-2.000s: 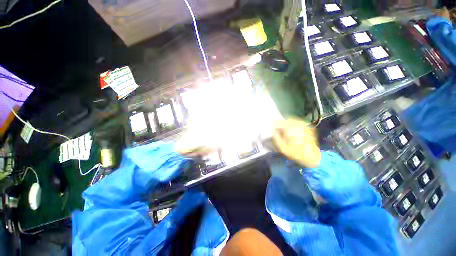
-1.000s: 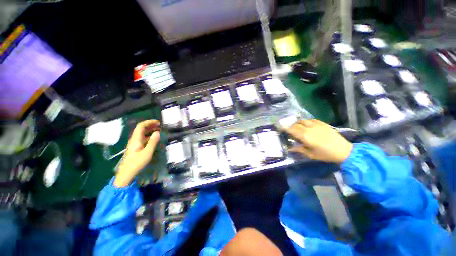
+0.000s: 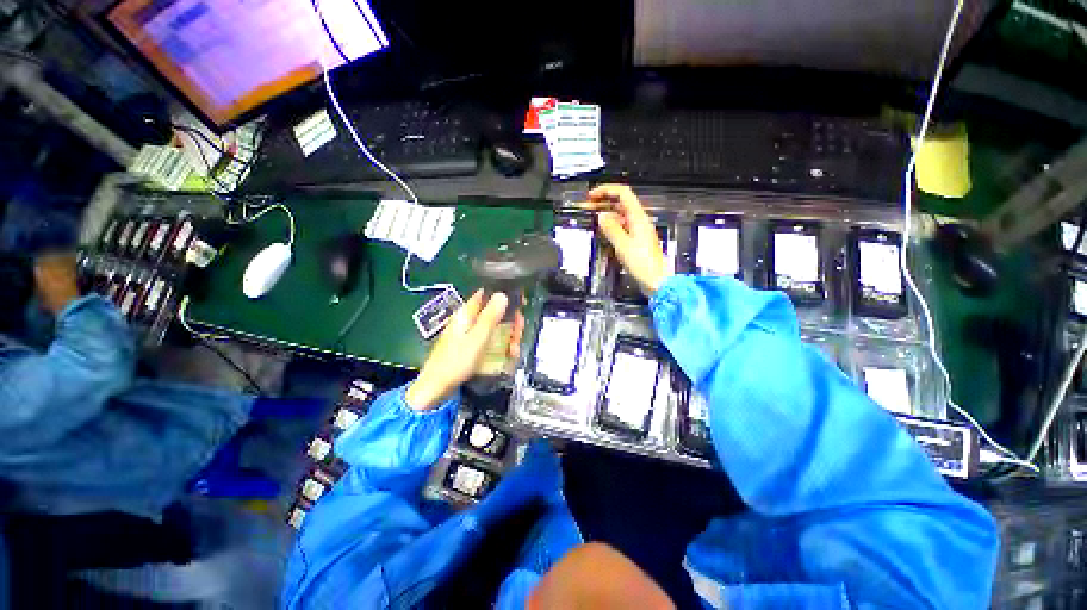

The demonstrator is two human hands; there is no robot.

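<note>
My left hand [image 3: 465,346] is closed around the handle of a dark barcode scanner [image 3: 515,260] with a yellow-white band, at the tray's left edge. The clear blister tray [image 3: 739,322] holds two rows of black handsets with white labels, such as one in the top row [image 3: 718,253] and one in the bottom row [image 3: 557,348]. My right hand [image 3: 632,238] is over the upper left pockets, fingers apart, with nothing seen in it. My right sleeve hides part of the bottom row.
A white-cabled device [image 3: 936,447] lies at the tray's lower right; another [image 3: 438,310] lies left on the mat. A white mouse [image 3: 267,271], keyboard [image 3: 763,149], code sheets [image 3: 409,226] and yellow note [image 3: 942,161] surround the work. Another person's blue sleeve [image 3: 89,358] is at left.
The view has turned left. My left hand has taken hold of the scanner. My right hand has left the tray's right edge and moved to its upper left.
</note>
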